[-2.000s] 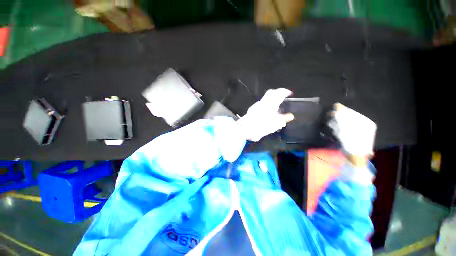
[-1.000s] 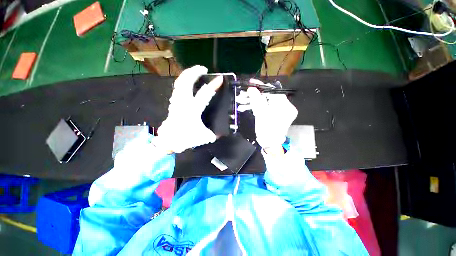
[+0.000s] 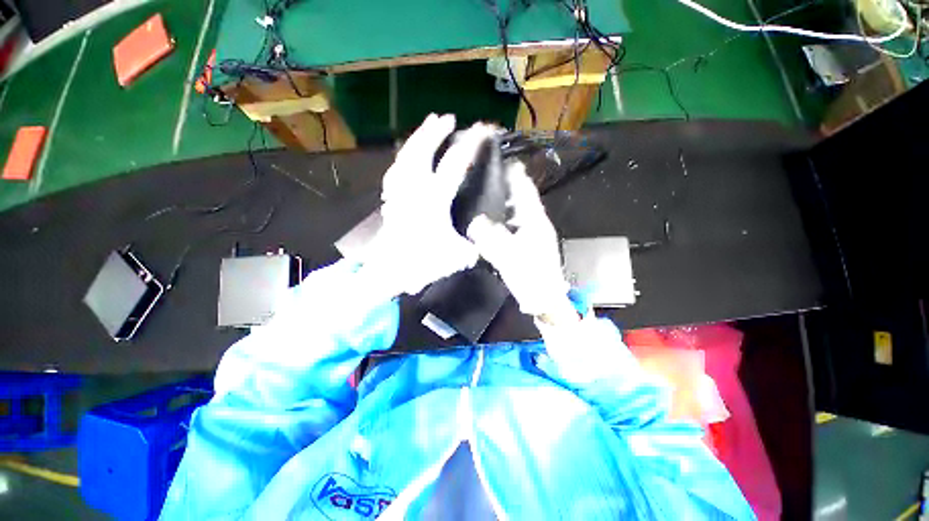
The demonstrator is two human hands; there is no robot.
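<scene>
My left hand, in a white glove, is shut on a dark flat set-top box, tilted nearly on edge above the black belt. My right hand, also gloved, grips the same box from the right. Thin black cables show just behind my right hand; whether they join the box is hidden. Another black box with a white label lies on the belt below my hands. A grey box corner shows at the left of my left hand.
Grey boxes lie on the black belt at far left, left and right. Behind stands a green bench on wooden blocks, with hanging cables. Orange pads lie back left. A blue stool is below left, pink lining below right.
The held box has turned from face-up to nearly on edge, and my right hand has come in closer and lower on it. A grey corner now shows beside my left hand.
</scene>
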